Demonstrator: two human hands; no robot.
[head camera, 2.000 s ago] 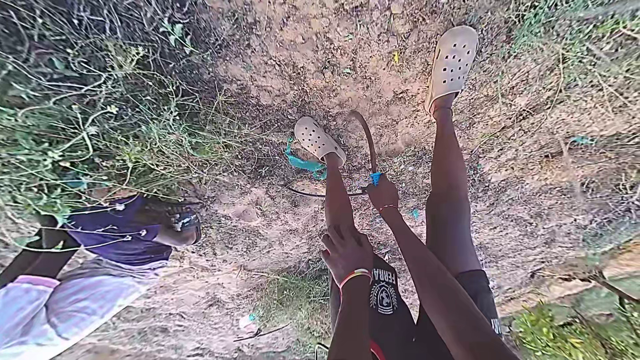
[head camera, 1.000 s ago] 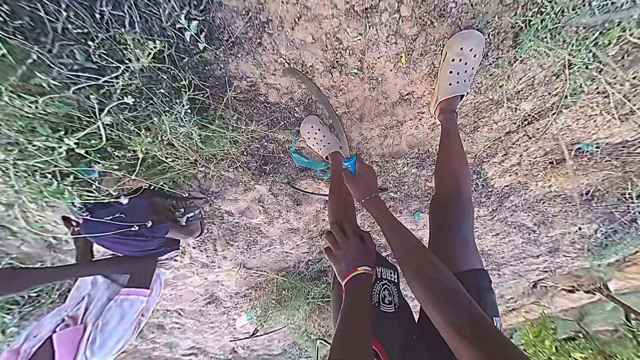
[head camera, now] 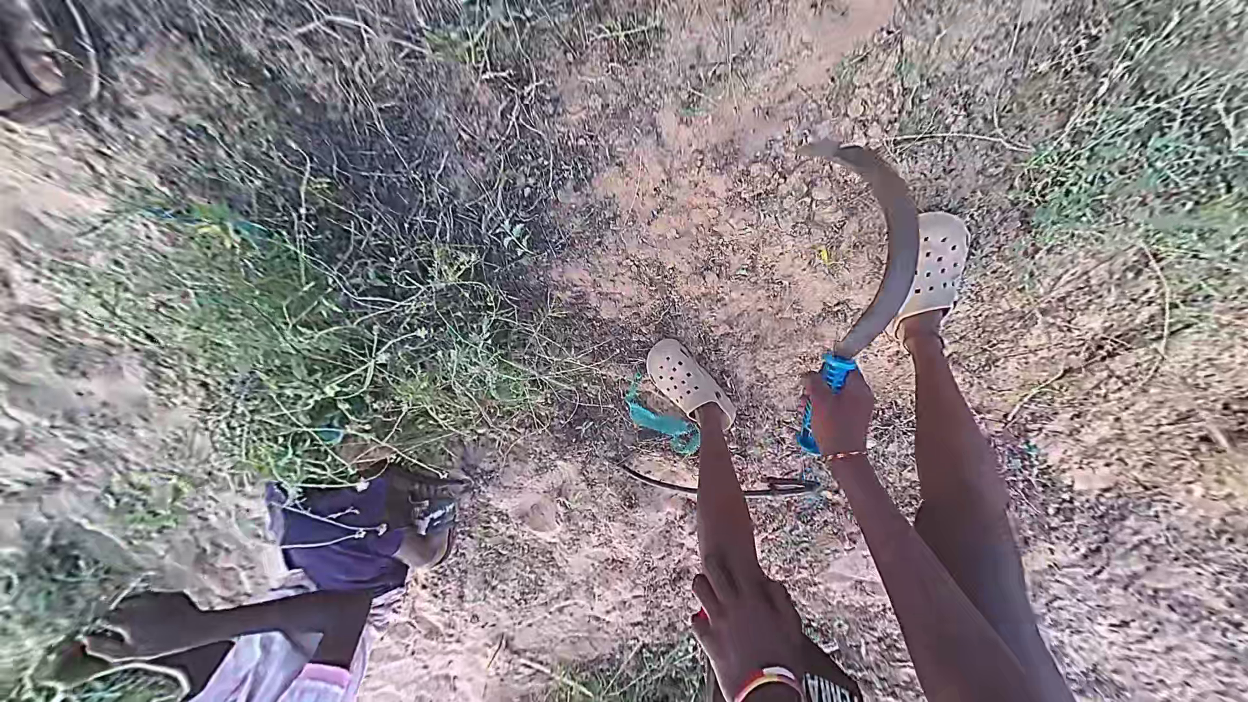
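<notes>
My right hand (head camera: 840,411) grips the blue handle of a sickle (head camera: 895,244). Its curved metal blade points away from me, and its lower part overlaps the beige clog on my right foot (head camera: 942,261). My left hand (head camera: 746,619) rests on my left leg near the knee, its fingers spread and nothing seen in it. The other perforated clog (head camera: 685,375) stands on the dry soil, with a torn teal strip (head camera: 663,421) beside it. A thin dark curved object (head camera: 663,482) lies on the ground and passes behind my left shin.
Another person (head camera: 341,536) in a dark purple top is at the lower left, one arm reaching toward plants. Tangled green vines and dry stems (head camera: 390,322) cover the ground at the left. More low growth (head camera: 1141,156) spreads at the upper right. Bare sandy soil (head camera: 741,244) runs between.
My right hand has swung the sickle from beside the left clog toward the right clog. My left hand stays on my leg. The view has shifted left.
</notes>
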